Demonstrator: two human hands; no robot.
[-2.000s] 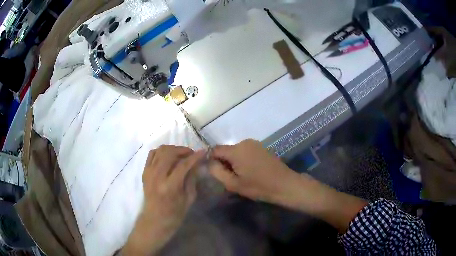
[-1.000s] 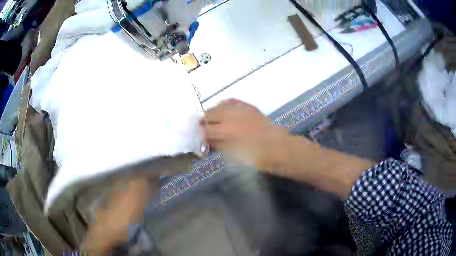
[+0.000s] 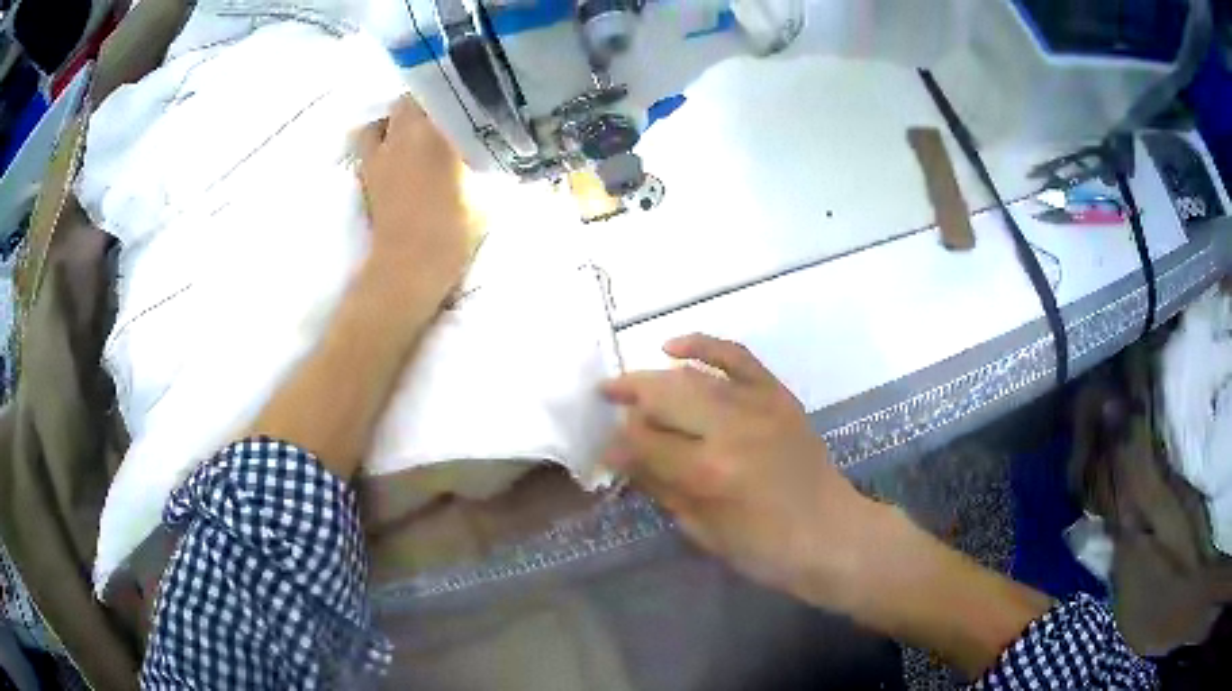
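The white quilted padded panel [image 3: 203, 311] lies across the left of the machine bed, brown shell fabric [image 3: 453, 506] showing under its front edge. My left hand [image 3: 416, 203] lies on the panel left of the presser foot [image 3: 595, 149], fingers bent; whether it grips cloth cannot be told. My right hand [image 3: 716, 452] is at the panel's right edge, thumb and fingertips at the seam edge [image 3: 611, 324] near its front corner. The blurred fingertips hide whether cloth is pinched. The seam edge runs up towards the needle area.
The brass-yellow edge guide [image 3: 595, 196] sits by the needle. A brown tab [image 3: 942, 189], black straps [image 3: 1013, 236], snips and a pink-blue pen [image 3: 1081, 205] lie at right. The ruler [image 3: 932, 392] runs along the front edge. A brown and white bundle [image 3: 1202, 392] is at far right.
My left hand has come from under the panel's front edge to its top near the presser foot. My right hand stays at the seam edge. The view has shifted, and the panel lies flatter.
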